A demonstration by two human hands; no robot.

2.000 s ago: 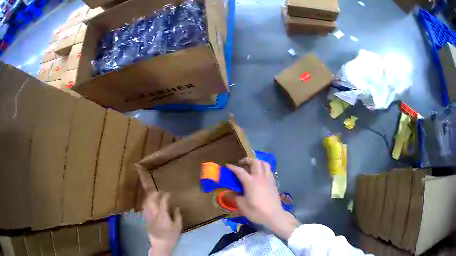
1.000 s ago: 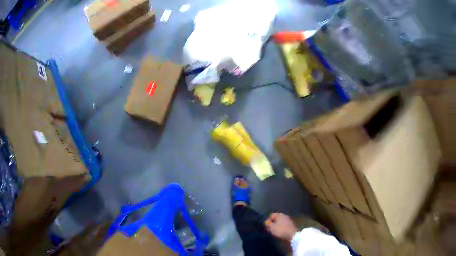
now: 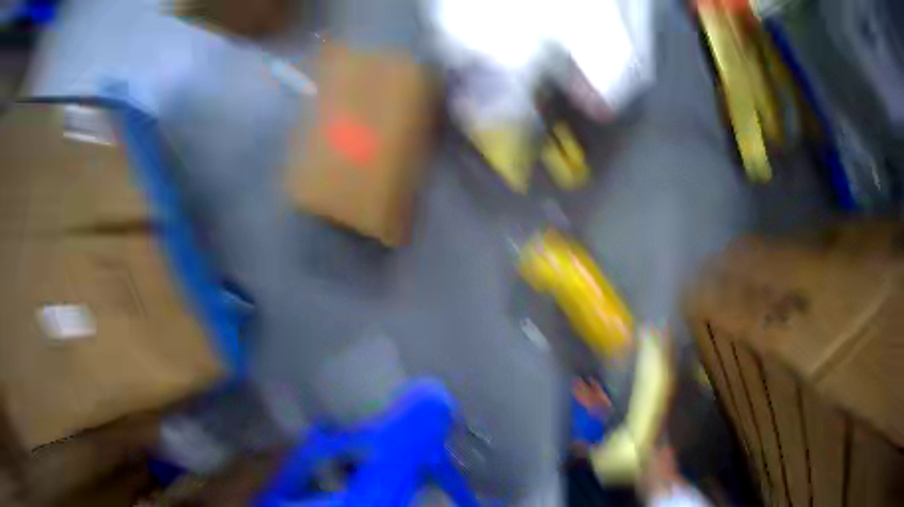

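The frame is blurred. My right hand [image 3: 666,469] is small and partly cut off at the bottom edge, beside a bent pale yellow strip [image 3: 646,404]. I cannot tell whether the fingers hold the strip. A yellow wrapped roll [image 3: 580,287] lies on the floor just above the strip. My left hand is not in view. No tape gun can be made out.
A blue stool [image 3: 401,446] stands at the bottom. A brown carton with an orange-red label [image 3: 382,188] lies on the floor. Large cartons [image 3: 109,356] stand left, stacked cartons [image 3: 793,307] right. White plastic [image 3: 605,40] lies at the top. A blue shoe [image 3: 588,424] shows low.
The view has swung from the open carton to the floor at the right. The left hand and tape gun have left view. The right hand now appears beside the pale strip, which looks more bent.
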